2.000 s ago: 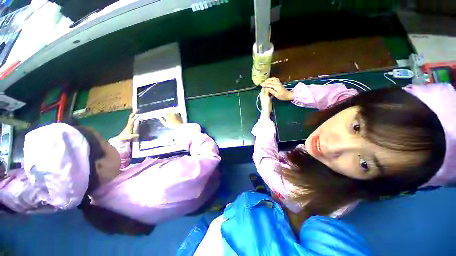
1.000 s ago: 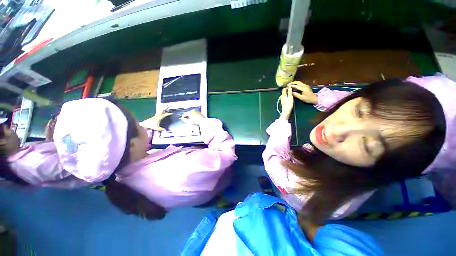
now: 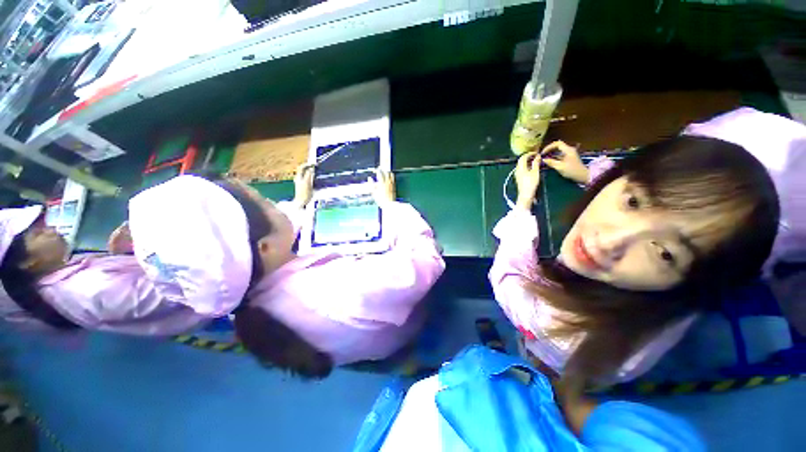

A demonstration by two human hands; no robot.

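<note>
Neither of my hands shows. Only my blue smock (image 3: 495, 397) is in view at the bottom. On the green-matted bench (image 3: 442, 199), a long white foam tray (image 3: 353, 108) holds two screens. The upper screen (image 3: 347, 162) is dark with a thin white line across it. The lower screen (image 3: 346, 219) is lit, partly green. A seated person in pink has both hands on the tray's sides. A second person in pink, close at the right, holds a thin white cable (image 3: 509, 187) at the bench, beside a pole wrapped in yellow-green (image 3: 534, 119).
A third person in pink (image 3: 115, 287) sits at the far left. A red frame (image 3: 188, 159) and brown boards (image 3: 274, 152) lie on the bench. A white upper shelf (image 3: 252, 64) runs above. Yellow-black tape (image 3: 212, 343) edges the blue floor (image 3: 177, 388).
The view has shifted left, so bench and people appear further right. The lower screen has gone from dark to lit, and the seated person's hands have moved from it to the tray's sides.
</note>
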